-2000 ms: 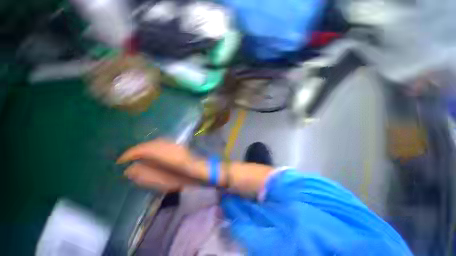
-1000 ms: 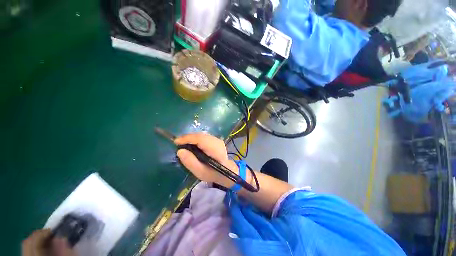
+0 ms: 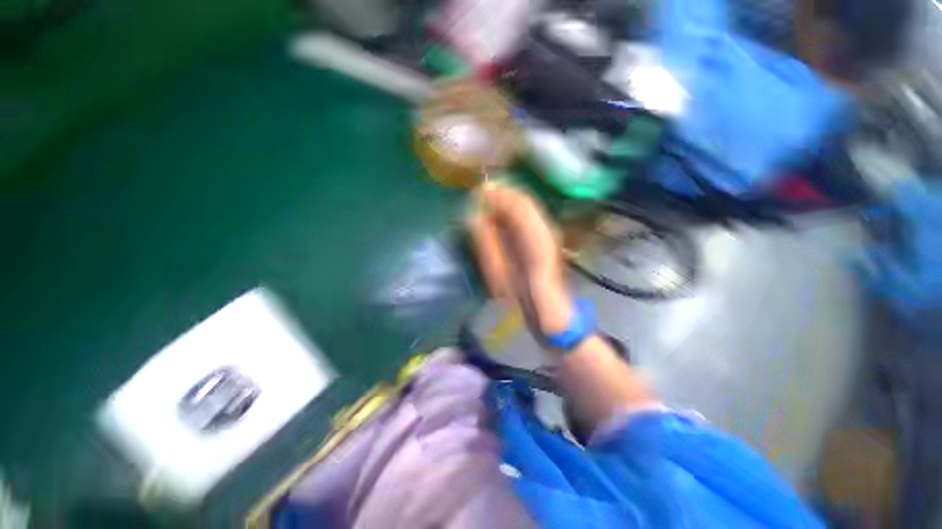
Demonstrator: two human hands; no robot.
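The frame is blurred. My right hand [image 3: 514,248], with a blue wrist band [image 3: 571,323], reaches up to the near edge of the round yellow-brown tip cleaner [image 3: 465,136]. Its fingers look closed together; the soldering iron cannot be made out in them, only a small pale point at the fingertips. The black watch case [image 3: 220,399] lies on the white foam pad [image 3: 271,329] at the lower left, with no hand on it. My left hand is not in view.
The green bench [image 3: 258,176] has a worn yellowish front edge [image 3: 356,413]. A green-rimmed basket [image 3: 594,184] with dark and white items stands beyond the tip cleaner. A person in blue [image 3: 764,103] sits at the upper right, above a spoked wheel [image 3: 651,253].
My right hand has moved up to the tip cleaner. My left hand has left the watch case and the picture. The view has shifted, so the pad sits further right and higher.
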